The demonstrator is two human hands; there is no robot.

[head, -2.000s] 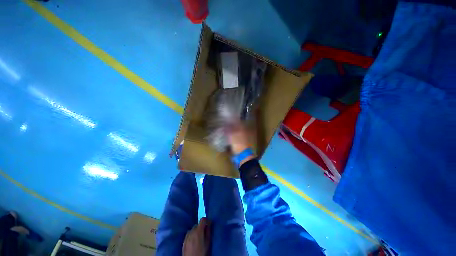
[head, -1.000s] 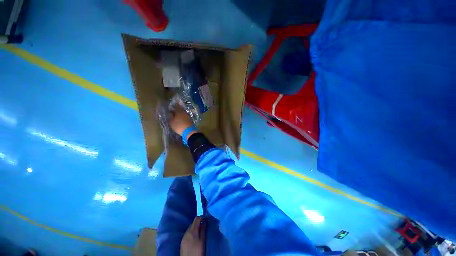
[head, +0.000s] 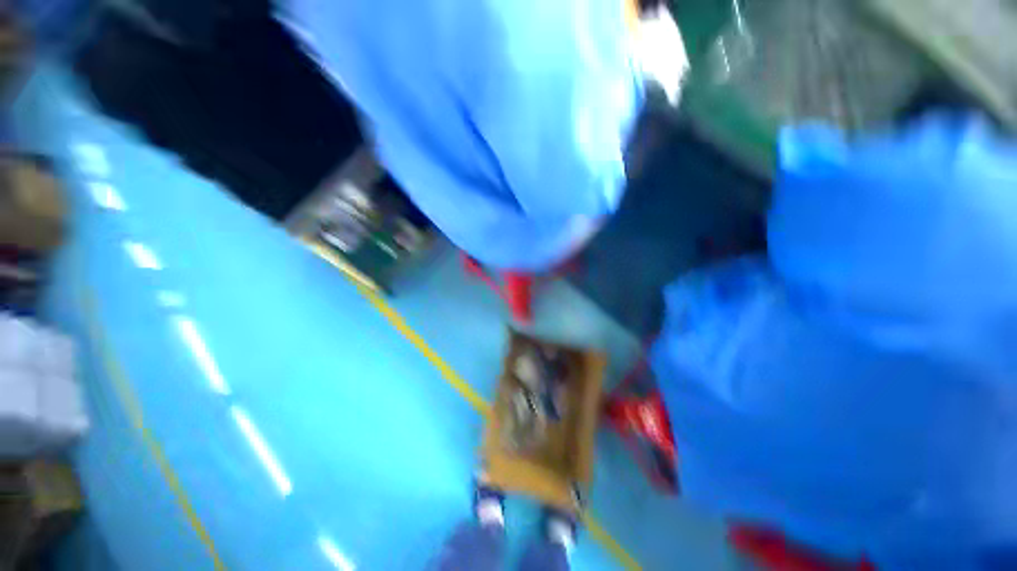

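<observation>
An open brown cardboard box stands on the blue floor in the lower middle of the head view. Clear plastic bags and dark and pale items lie inside it, too blurred to tell apart. The wearer's shoes are just below the box. Neither my left hand nor my right hand is in the picture.
A person in a blue smock is at the top middle, and blue smocks fill the right side. Red stool parts are right of the box. A yellow line crosses the floor. White boxes are at the far left.
The view has risen and swung, so the box looks smaller and farther away. The hand that was in the box among the plastic bags and my other hand have left the picture. Blue smocks fill more of the view.
</observation>
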